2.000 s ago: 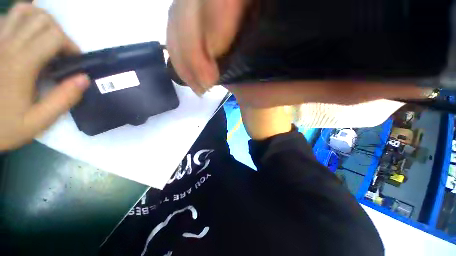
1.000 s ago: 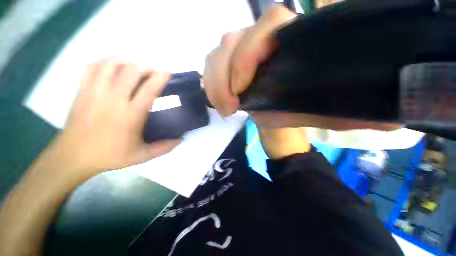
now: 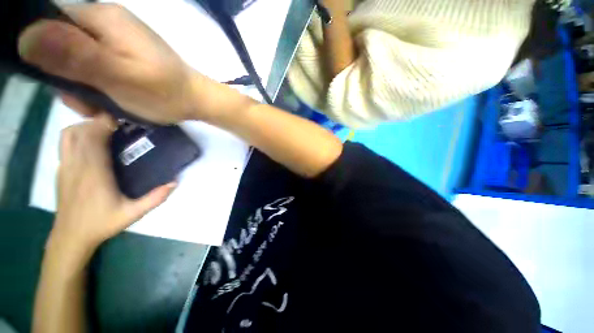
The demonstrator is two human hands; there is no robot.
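Note:
The black electronic unit [image 3: 159,162] lies on the white sheet [image 3: 218,185], its barcode label [image 3: 137,150] facing up. My left hand [image 3: 94,179] grips the unit from its left side, thumb along the lower edge. My right hand [image 3: 124,65] is above the unit, its fingers around a thick black cylinder, the electric screwdriver [image 3: 62,84], at the upper left. The tool is blurred and cut off by the picture's edge. Its tip and its contact with the unit are hidden.
A black cord [image 3: 238,45] crosses the sheet near the top. A neighbour's cream knitted sleeve [image 3: 417,58] and forearm are at the upper right. Blue shelving [image 3: 479,143] with parts stands at the right. The green bench [image 3: 153,279] shows at the lower left.
My right hand and the screwdriver have swung from the right over to the upper left. My left hand still holds the unit, which sits further left in view. The neighbour's sleeve shows more fully.

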